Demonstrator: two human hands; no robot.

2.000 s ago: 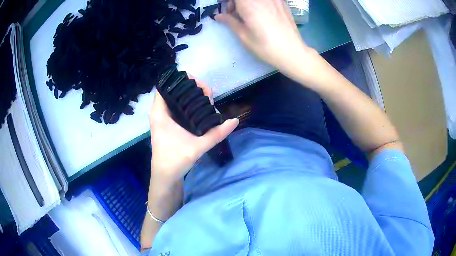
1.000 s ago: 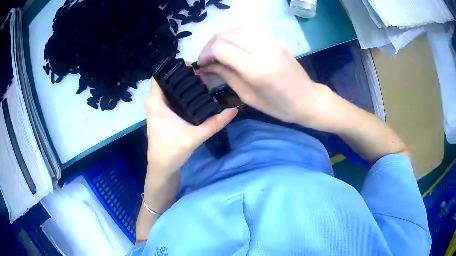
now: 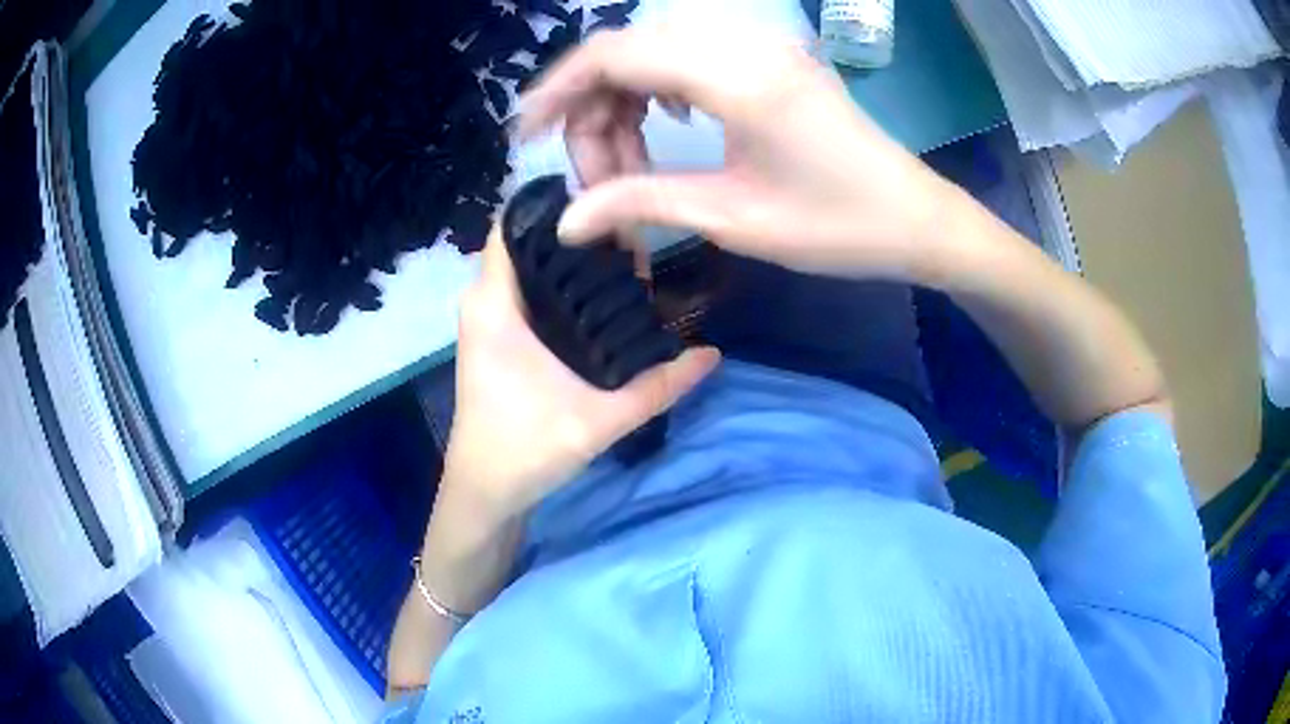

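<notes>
My left hand [image 3: 531,368] is closed around a stacked bundle of black profile strips [image 3: 601,314], held above my lap at the bench edge. The strip ends show as a row of ridges facing up. My right hand [image 3: 679,156] is over the upper end of the bundle, its fingers apart and blurred, the thumb at the strip ends. Whether a small piece is between its fingers cannot be seen. A heap of small black end caps [image 3: 326,142] lies on the white work board [image 3: 269,410], beyond my left hand.
A small labelled bottle [image 3: 857,31] stands at the back right. White lined sheets [image 3: 1132,43] overhang the right side above a tan cardboard sheet [image 3: 1153,283]. More sheets with a dark strip [image 3: 64,439] are at left. A blue crate [image 3: 333,545] sits below the bench edge.
My right hand has come from the far side of the board to the bundle, and its fingers have since spread over the top. My left hand and the bundle have shifted slightly right.
</notes>
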